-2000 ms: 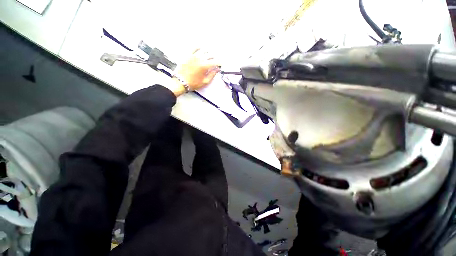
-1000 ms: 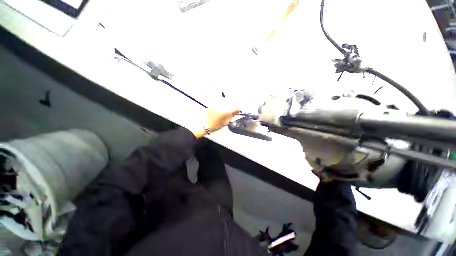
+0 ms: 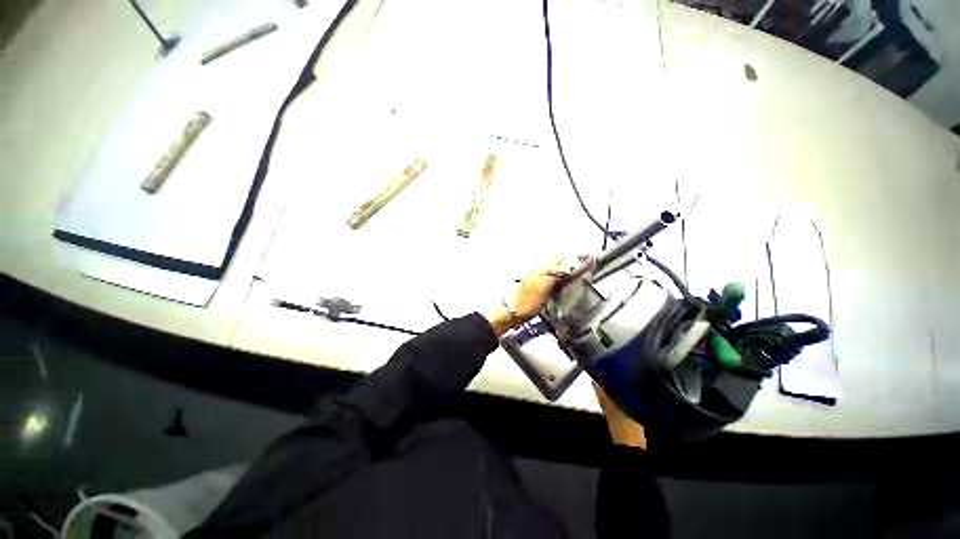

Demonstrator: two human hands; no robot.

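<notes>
The cutting machine (image 3: 621,326) stands at the table's front edge, its flat base plate (image 3: 545,363) showing below its front. My left hand (image 3: 535,292) is closed at the front of the machine, just under its silver tubes. My right hand (image 3: 621,423) reaches up under the motor from the front edge; its fingers are hidden by the machine. The white paper marker (image 3: 347,253) lies left of the machine. A grey T-shaped metal tool (image 3: 337,307) lies along a dark slit near its front edge.
Worn metal weights (image 3: 387,194) (image 3: 479,196) lie behind my left hand. A dark-edged fabric stack (image 3: 137,211) with more weights is at the left. A black cable (image 3: 563,158) runs back. A narrow cut piece (image 3: 802,316) lies right. A pale bin (image 3: 137,516) stands below left.
The view has drawn back and now shows more of the table. The machine appears smaller, with its tubes pointing up right. My left hand is now at the machine's front; my right hand has come partly into view.
</notes>
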